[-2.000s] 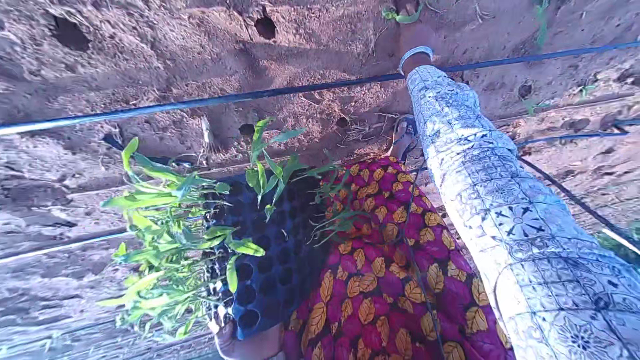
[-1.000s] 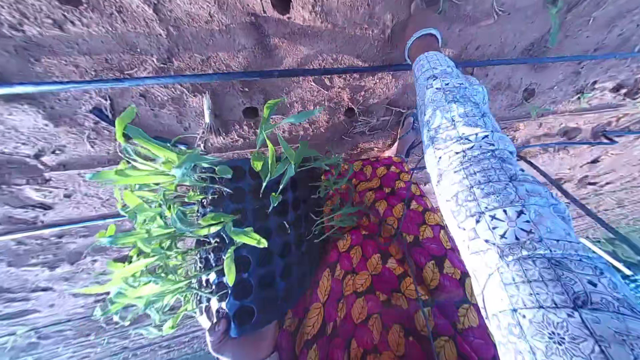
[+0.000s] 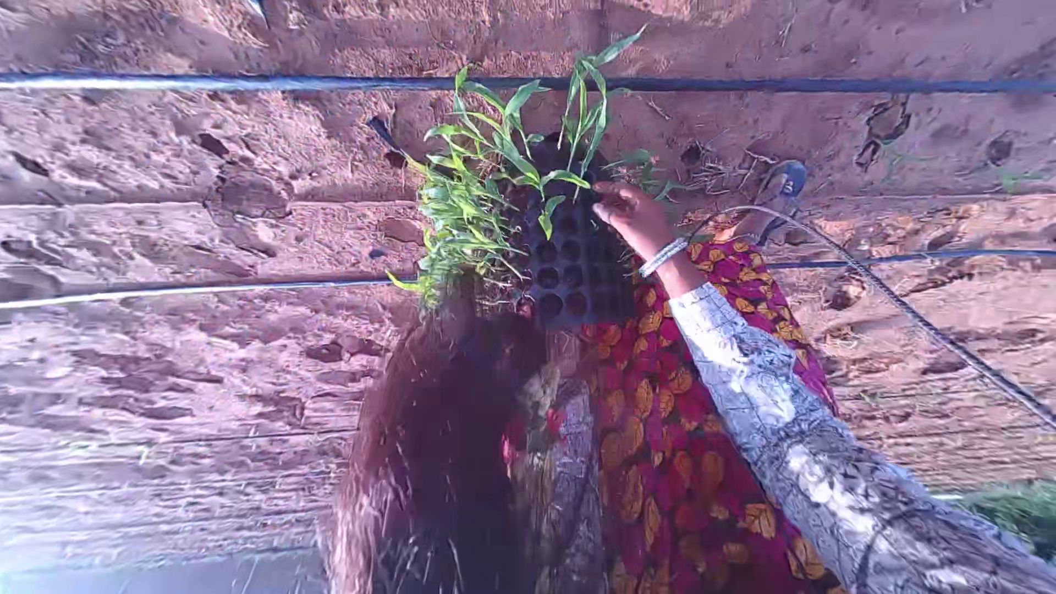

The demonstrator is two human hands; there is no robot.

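A dark plastic seedling tray point(image 3: 569, 268) has rows of round cells, many without plants. Leafy green seedlings point(image 3: 466, 206) crowd its left side, and a few taller ones point(image 3: 586, 107) stand at its far end. My right hand point(image 3: 631, 216), with a bangle at the wrist, reaches to the tray's far right part. Its bent fingertips are beside the stems of the taller seedlings; whether they pinch one is unclear. My left hand point(image 3: 565, 345) is at the tray's near edge, supporting it, mostly hidden by blur and dark hanging hair.
Dark irrigation lines point(image 3: 330, 83) run across reddish soil point(image 3: 313, 165) with small holes. A foot in a sandal point(image 3: 784, 181) shows beyond the patterned magenta cloth point(image 3: 660, 462). A thin dark cord point(image 3: 932, 330) curves at the right. Dark hair point(image 3: 445, 462) hangs in the near view.
My right hand has come back from the soil at the far side to the seedlings in the tray. Dark hair now hangs across the near part of the view, which has shifted.
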